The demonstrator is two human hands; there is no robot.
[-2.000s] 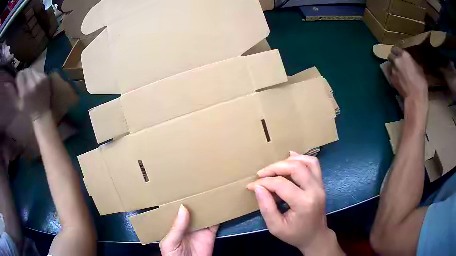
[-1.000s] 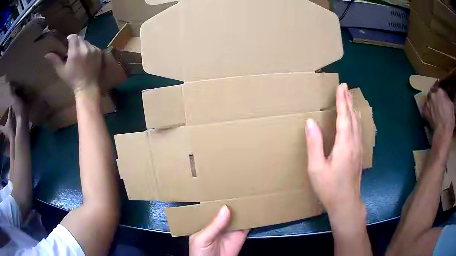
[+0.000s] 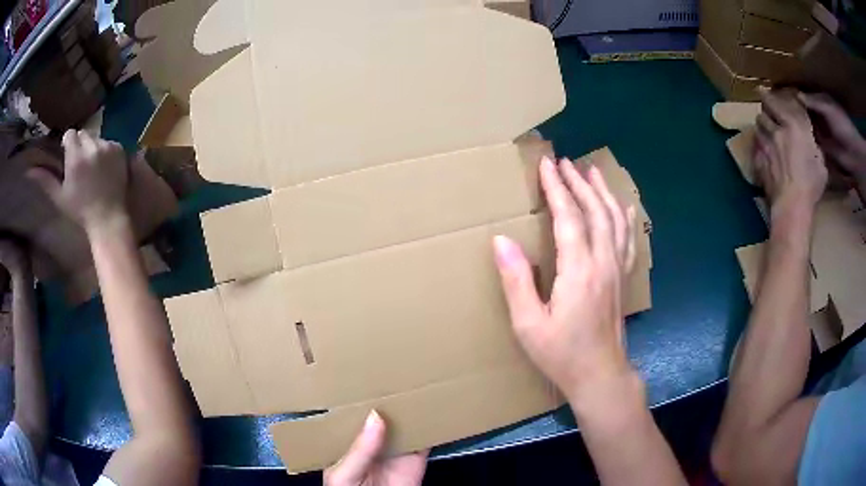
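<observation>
A flat die-cut box blank [image 3: 408, 304] lies in front of me over the table edge, lid panel away from me. One short dark slot shows near its left end. My left hand [image 3: 377, 460] grips the front strip, thumb on top and fingers underneath. My right hand [image 3: 574, 285] lies on the blank's right end, fingers spread and holding nothing, covering the right slot area. The right end panel beneath it is partly hidden and seems raised. Layered brown edges of other blanks [image 3: 638, 249] show past my right hand.
The dark-green table [image 3: 655, 123] has a curved pale edge. A neighbour's hand [image 3: 93, 180] handles cardboard at left. Another person's hands [image 3: 790, 152] work on a box at right. An open box [image 3: 168, 121] stands at far left, brown boxes [image 3: 745, 47] at far right, a grey device [image 3: 622, 14] behind.
My right hand has gone from pinching near the front crease to lying over the right end. My left hand keeps its grip. The view has shifted between frames.
</observation>
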